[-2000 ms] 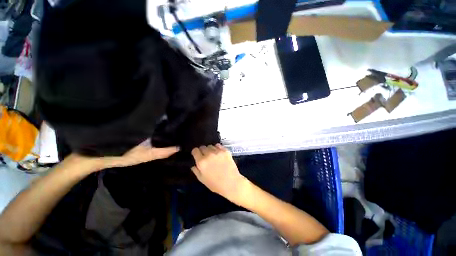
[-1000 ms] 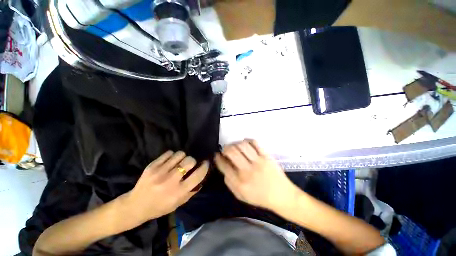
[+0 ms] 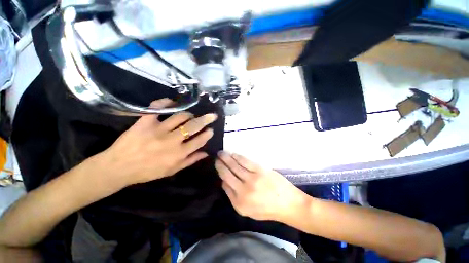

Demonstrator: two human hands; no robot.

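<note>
A large black garment piece (image 3: 118, 198) covers the left of the table and hangs over its front edge onto the lap. Its right edge runs beneath the needle area (image 3: 226, 92) of the white sewing machine (image 3: 277, 10). My left hand (image 3: 167, 141), with a ring, lies flat on the cloth just in front of the needle area, fingers spread. My right hand (image 3: 252, 187) is at the cloth's right edge by the table's front edge, fingertips on the edge. Whether its fingers pinch the cloth is hard to tell. The curved metal guard (image 3: 82, 87) is above my left hand.
A black smartphone (image 3: 337, 95) lies on the table right of the needle. Brown card pieces (image 3: 403, 138) and small snips (image 3: 443, 108) lie farther right. A dark cloth strip (image 3: 360, 31) drapes over the machine head. A blue crate (image 3: 344, 192) is below the table.
My left hand has moved forward onto the cloth by the needle area and flattened. My right hand stays by the cloth's right edge. The cloth now lies under the machine head; earlier it was lifted high.
</note>
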